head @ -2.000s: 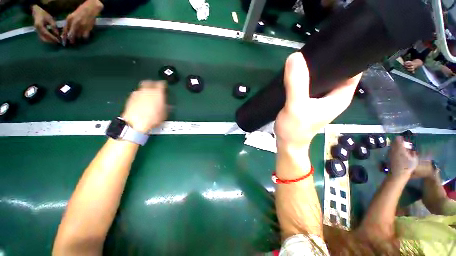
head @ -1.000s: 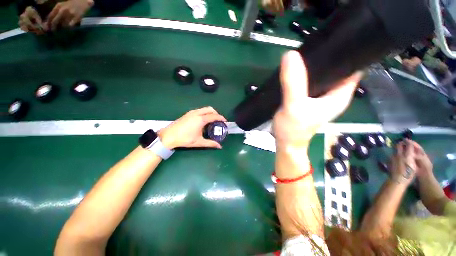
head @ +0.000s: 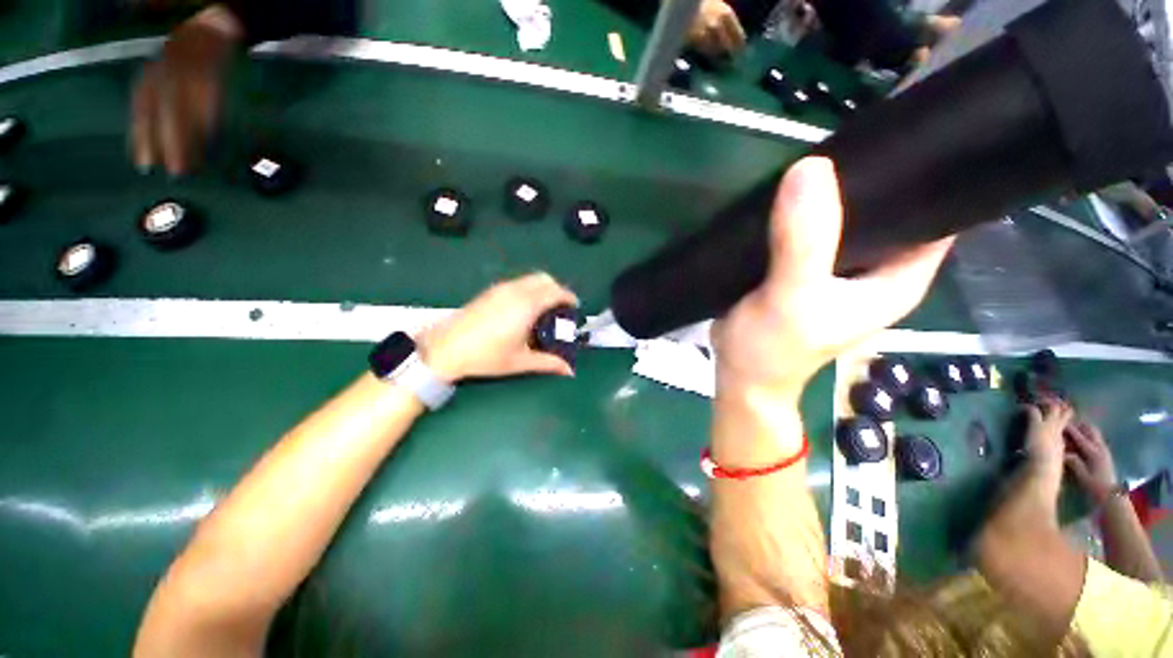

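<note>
My left hand [head: 504,328] holds a round black disc [head: 560,332] with a small white square on top, between thumb and fingers, over the white rail. My right hand [head: 817,276] grips a long black tapered cylinder [head: 926,142], which looks like a glue dispenser, tilted down to the left. Its short pale nozzle [head: 600,321] is at the right edge of the disc; I cannot tell whether they touch. A flat white sheet [head: 675,364] lies under the cylinder's thin end.
Several black discs [head: 446,211] lie on the green surface beyond the white rail [head: 193,318]. A cream perforated strip [head: 862,521] with discs is at right, beside another person's hands [head: 1061,444]. Another person's hand [head: 180,97] reaches in at upper left. A grey post [head: 663,54] slants above.
My left hand reached right and took hold of a disc. The nozzle has come to its edge. The discs beyond the rail have shifted, and the upper-left person's hand has moved over the near lane.
</note>
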